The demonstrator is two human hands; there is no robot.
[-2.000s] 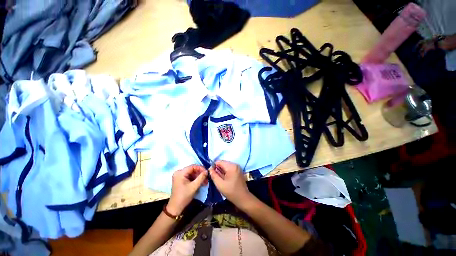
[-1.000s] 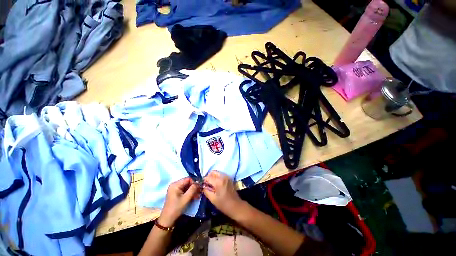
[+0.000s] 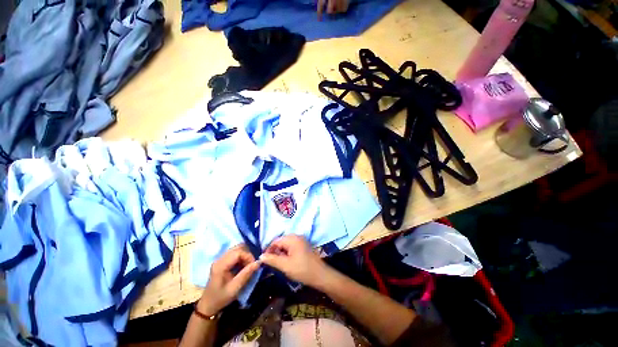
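Note:
A light blue uniform shirt [image 3: 305, 210] with white upper parts and navy trim lies in front of me, its lower end at the table's near edge. Its navy placket [image 3: 248, 207] curves down the front, beside a red and navy badge [image 3: 284, 204]. My left hand [image 3: 230, 276] and my right hand [image 3: 293, 261] meet at the lower placket and pinch it between thumbs and fingers. The fingertips nearly touch. Whether a small tool or thread is between them cannot be told.
Black hangers [image 3: 406, 129] lie tangled at right, with a pink pouch [image 3: 491, 100], pink bottle [image 3: 493, 41] and clear mug [image 3: 528, 129] beyond. Overlapping shirts [image 3: 88, 223] lie left, grey-blue garments [image 3: 61, 68] far left, black cloth [image 3: 261, 54] behind. Another person's hand [image 3: 333, 6] touches blue garments [image 3: 291, 17].
My hands have moved slightly left and down along the placket, still pinching it. The placket is bent further left at its lower part. Another person's hand has appeared at the far side.

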